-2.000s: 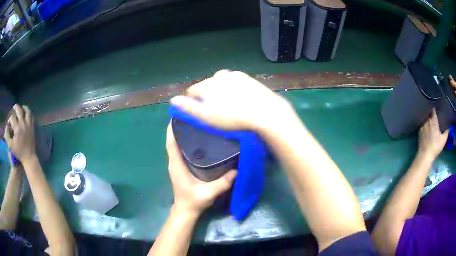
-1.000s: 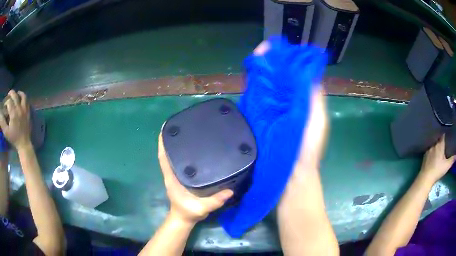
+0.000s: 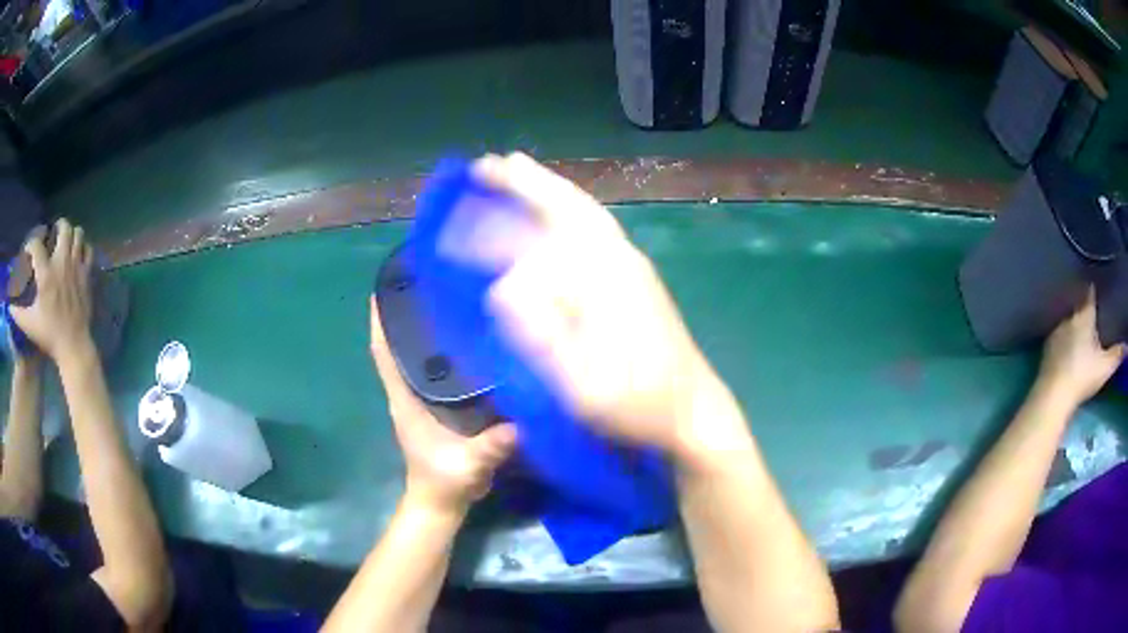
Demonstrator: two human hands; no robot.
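Note:
A speaker (image 3: 421,340) stands on the green work surface in front of me, its dark base with small round feet facing up. My left hand (image 3: 445,451) grips its near left side. My right hand (image 3: 581,322), blurred, holds a bright blue cloth (image 3: 544,433) over the base's right part. The cloth hides that part and hangs down the right side towards the table's near edge.
A white bottle (image 3: 220,435) with its round lid open is at the left. Two speakers (image 3: 668,68) stand on the far shelf beyond the brown strip (image 3: 866,183). Neighbours' hands hold speakers at the left (image 3: 59,291) and right (image 3: 1074,346). More speakers are at the far right.
My right hand has brought the cloth down and left from beside the speaker onto its base. The speaker and my left hand appear slightly further left.

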